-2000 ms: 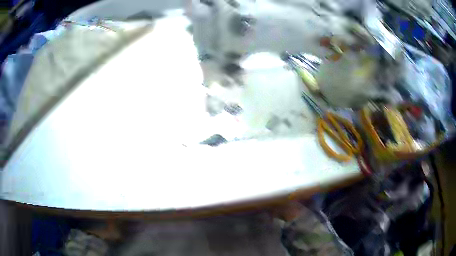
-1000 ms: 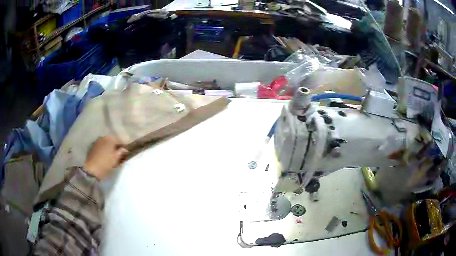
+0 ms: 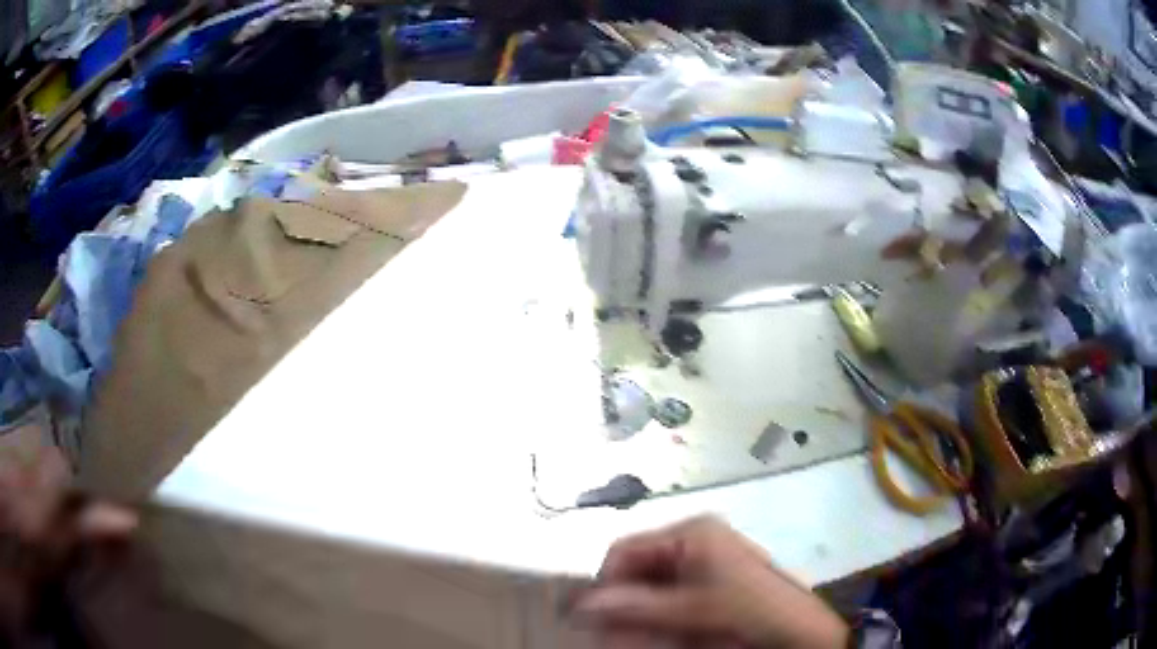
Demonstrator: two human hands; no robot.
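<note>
A brown garment panel point(image 3: 216, 330) lies outer face up on the left of the white table, with pocket seams near its top. Another brown-beige cloth piece point(image 3: 343, 577) stretches along the table's front edge. My left hand point(image 3: 57, 526) is blurred at the lower left, at that piece's left end, partly cut off by the picture's edge. My right hand point(image 3: 698, 590) is at its right end, fingers closed on its upper edge. The white sewing machine head point(image 3: 622, 241) stands right of the panel.
Orange-handled scissors point(image 3: 920, 456) lie right of the machine bed, beside a yellow taped tray point(image 3: 1040, 425). A small grey metal plate point(image 3: 769, 440) lies on the bed. Light blue fabric point(image 3: 102, 279) is heaped left of the table. Blue crates point(image 3: 121, 171) stand beyond it.
The view has shifted. The panel on the left now shows its brown face instead of the beige reverse. My left hand has moved down and left; my right hand has come into view with cloth.
</note>
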